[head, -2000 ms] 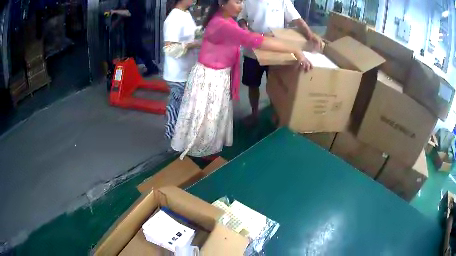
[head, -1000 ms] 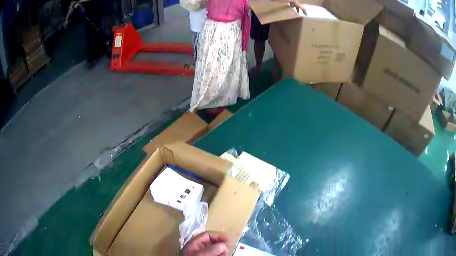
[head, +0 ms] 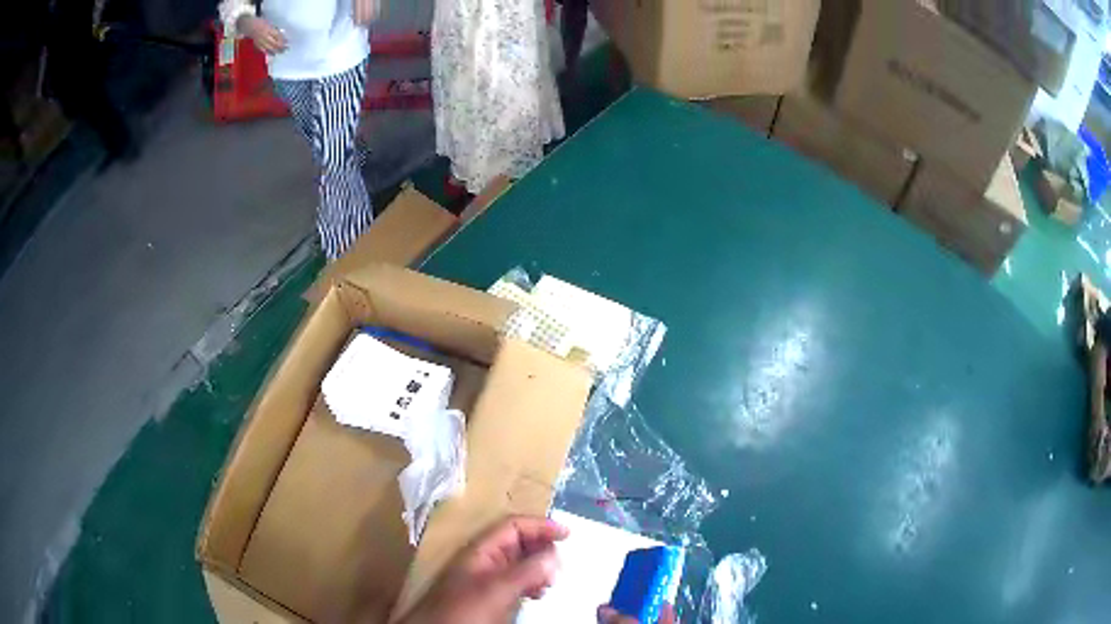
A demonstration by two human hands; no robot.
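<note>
My left hand [head: 493, 570] is at the bottom edge, over the carton's near flap, its fingers partly curled and nothing visible in them. Only a fingertip or two of my right hand [head: 618, 616] show at the bottom edge, against a small bright blue object [head: 646, 583] over a white sheet [head: 591, 563]. The rest of that hand is cut off. The open brown carton [head: 542, 408] holds a stack of white cards [head: 378, 384] with small black squares, a crumpled clear plastic bag [head: 435, 469] and something blue [head: 408, 340] at its far wall.
The green table [head: 792, 293] bears clear plastic [head: 634, 469], a white sheet [head: 585, 315] and pale yellow dotted sheets [head: 532, 323]. Large cartons [head: 932, 98] stand past its far end. Two people [head: 323, 73] stand beyond, near a red pallet jack [head: 239, 79].
The view has tilted down. My left hand, low in the picture a second ago, now reaches further in. My right fingertips and the blue object have appeared. A person in striped trousers has come into fuller view.
</note>
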